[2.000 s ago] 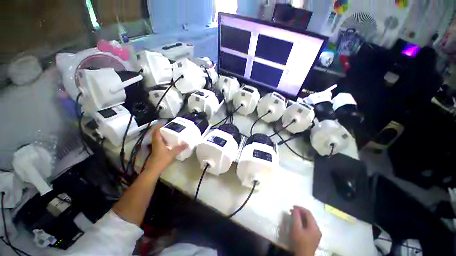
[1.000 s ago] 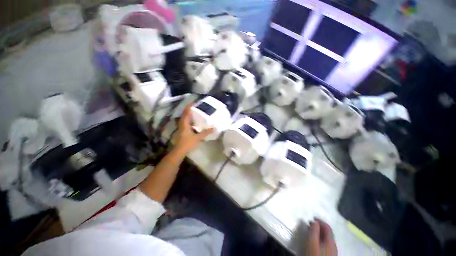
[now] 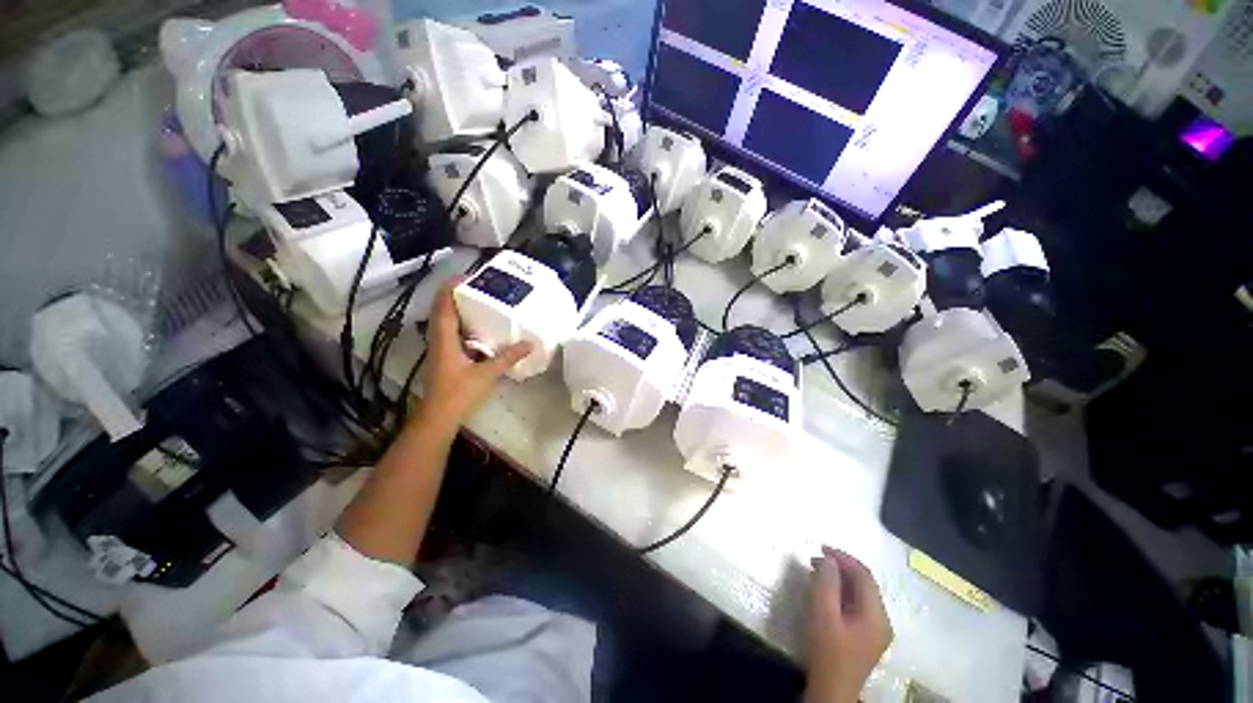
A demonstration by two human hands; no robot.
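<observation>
My left hand (image 3: pixel 465 360) is closed around the lower left side of a white security camera (image 3: pixel 514 305) at the table's front edge, thumb across its base. The camera has a dark rectangular panel and a black ball behind. Two more white cameras stand to its right, the middle one (image 3: pixel 621 368) and the right one (image 3: pixel 738 412), each with a black lead hanging toward the table edge. My right hand (image 3: pixel 844 611) rests at the front edge of the white table (image 3: pixel 770 533), fingers partly curled. I see nothing in it, but its palm side is hidden.
More white cameras (image 3: pixel 801 247) stand in rows behind, below a monitor (image 3: pixel 825 85) with four dark tiles. A black mouse (image 3: pixel 978 505) lies on a black pad at right, beside a yellow strip (image 3: pixel 948 580). Black cables (image 3: pixel 374 360) hang at left. A black device (image 3: pixel 172 481) lies far left.
The view swung left and down, then partly back, and is sharper now. My left hand stays on the same camera. My right hand stays at the table's front edge.
</observation>
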